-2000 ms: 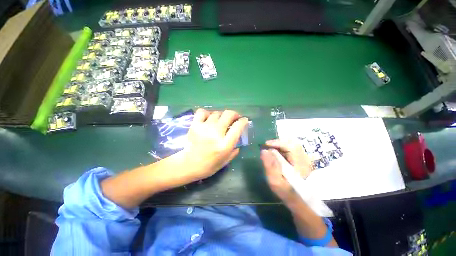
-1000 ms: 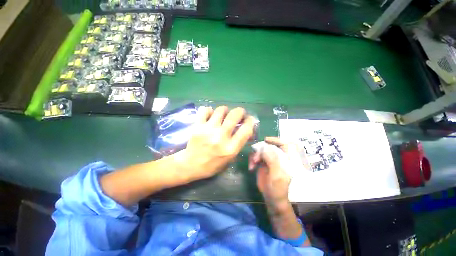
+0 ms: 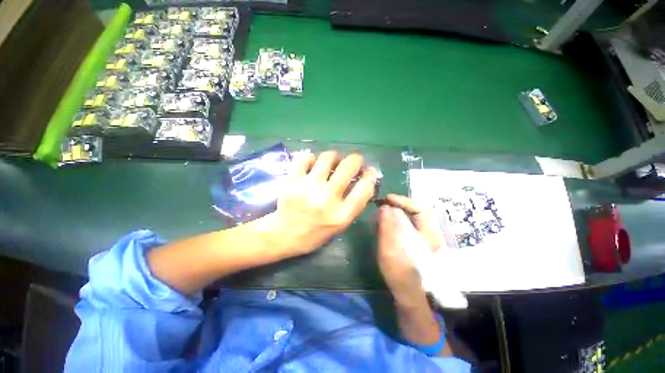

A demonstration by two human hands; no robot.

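Observation:
My left hand [image 3: 313,200] curls palm down over something small, mostly hidden; a dark edge with small pale parts shows at the fingertips and looks like a power supply board. My right hand [image 3: 407,251] is closed around a white strip tool [image 3: 446,293], whose blurred pale end sticks out below the hand. Its fingertips are close to the left fingertips, at the dark edge. Shiny silver-violet antistatic bags [image 3: 257,177] lie flat beside and partly under my left hand.
Rows of power supply boards [image 3: 152,79] stand on black foam at upper left, beside a bright green strip [image 3: 86,87] and cardboard stack [image 3: 45,69]. Several boards [image 3: 280,70] stand nearby, one [image 3: 539,107] far right. White sheet [image 3: 532,233] and red tape roll [image 3: 609,239] lie right.
One separate board now sits against its neighbours behind the bags. My right hand has shifted slightly, its white tool now angled down-right again. The left hand stays over the hidden item. The view has shifted slightly.

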